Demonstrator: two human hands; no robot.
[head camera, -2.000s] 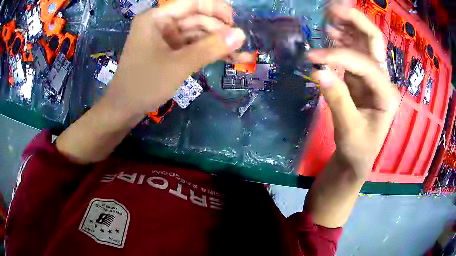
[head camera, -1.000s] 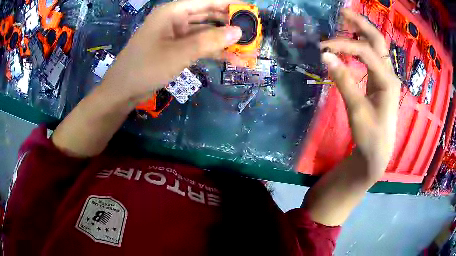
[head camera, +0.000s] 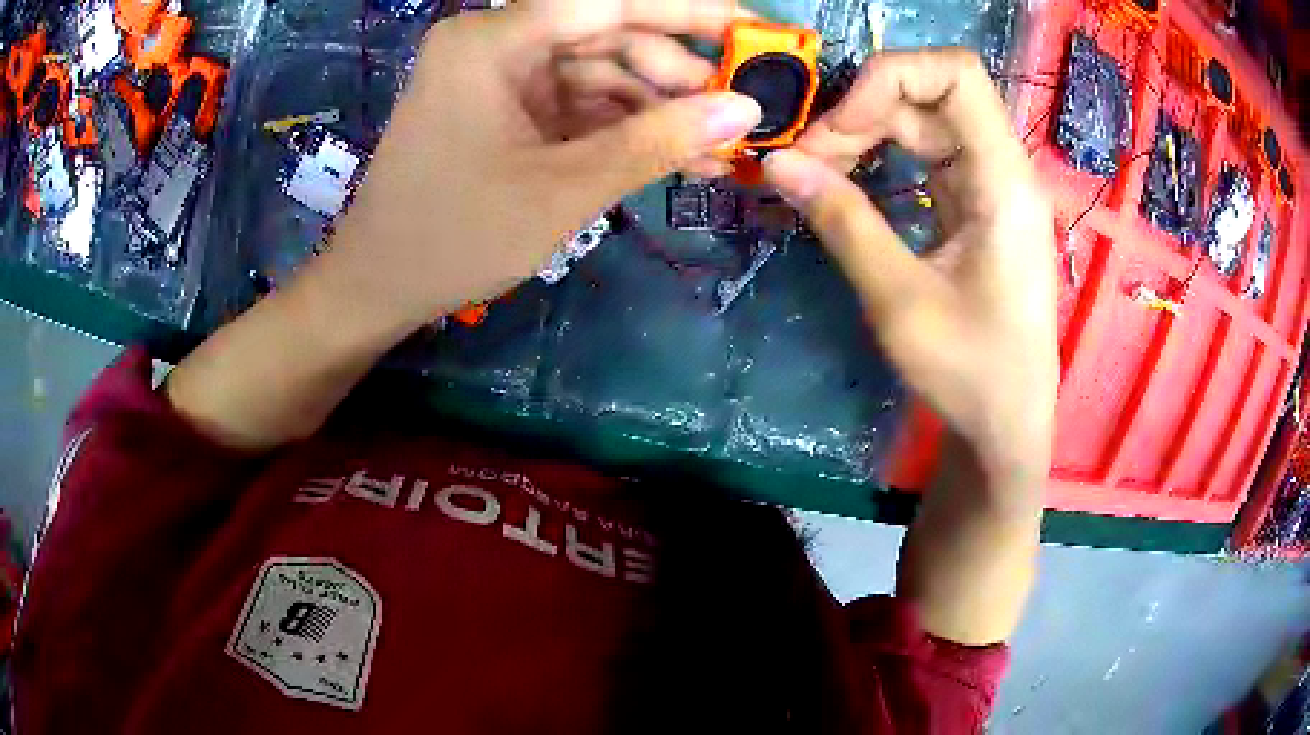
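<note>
An orange speaker holder (head camera: 740, 61) with a black oval speaker (head camera: 773, 95) in it is held up above the bench at the upper middle. My left hand (head camera: 532, 137) grips its left side, thumb on the front. My right hand (head camera: 934, 216) has thumb and fingertips at its lower right edge. A dark circuit board (head camera: 701, 206) lies on the plastic-covered bench just below the holder, partly hidden by my hands. A white board (head camera: 579, 249) lies beside my left wrist, partly covered.
Loose orange holders and boards (head camera: 175, 172) are piled at the left. Another board (head camera: 322, 172) lies left of my left arm. A red compartment tray (head camera: 1135, 373) at the right holds boards in its upper slots. The green bench edge (head camera: 647, 445) runs in front of my body.
The orange holder has moved right and tilted in my left hand. My right hand has moved left from beside the tray to touch the holder.
</note>
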